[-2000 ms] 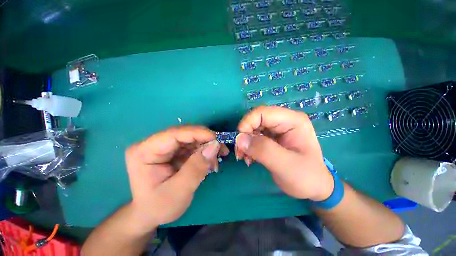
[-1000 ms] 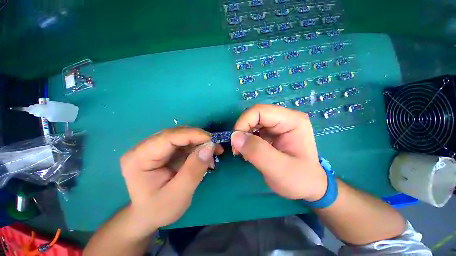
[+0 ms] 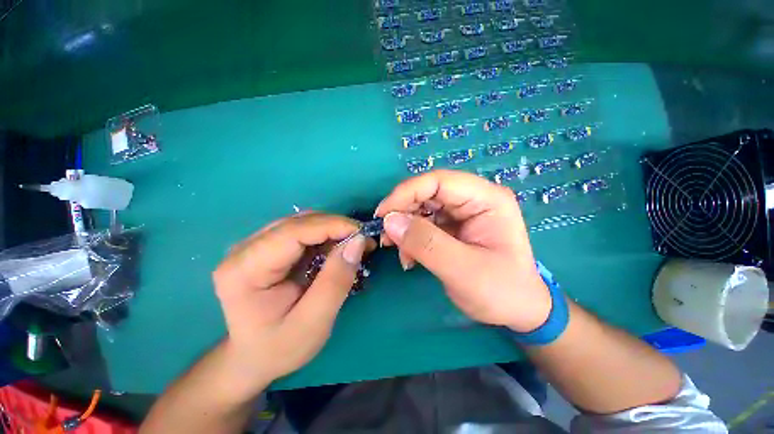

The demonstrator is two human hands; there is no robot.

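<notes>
A small dark blue circuit board (image 3: 372, 227) is held between the fingertips of both hands over the middle of the green mat. My left hand (image 3: 293, 284) pinches its left end between thumb and forefinger. Small reddish and dark bits show in the curl of the left fingers; I cannot tell what they are. My right hand (image 3: 471, 254), with a blue wristband, pinches the board's right end. The fingertips hide much of the board. A clear blister tray (image 3: 594, 127) with rows of blue boards lies beyond the right hand.
A black fan (image 3: 700, 202) and a white pot (image 3: 711, 303) stand at the right. At the left are a small clear box (image 3: 133, 136), a white bottle (image 3: 98, 192), plastic bags (image 3: 51, 271), a spool (image 3: 36, 346) and a red tray (image 3: 110, 418) holding an orange-handled tool (image 3: 72, 421).
The board has turned to a more slanted, edge-on pose, and less of its face shows. My right fingertips have moved slightly left and up. More reddish bits show in the left hand.
</notes>
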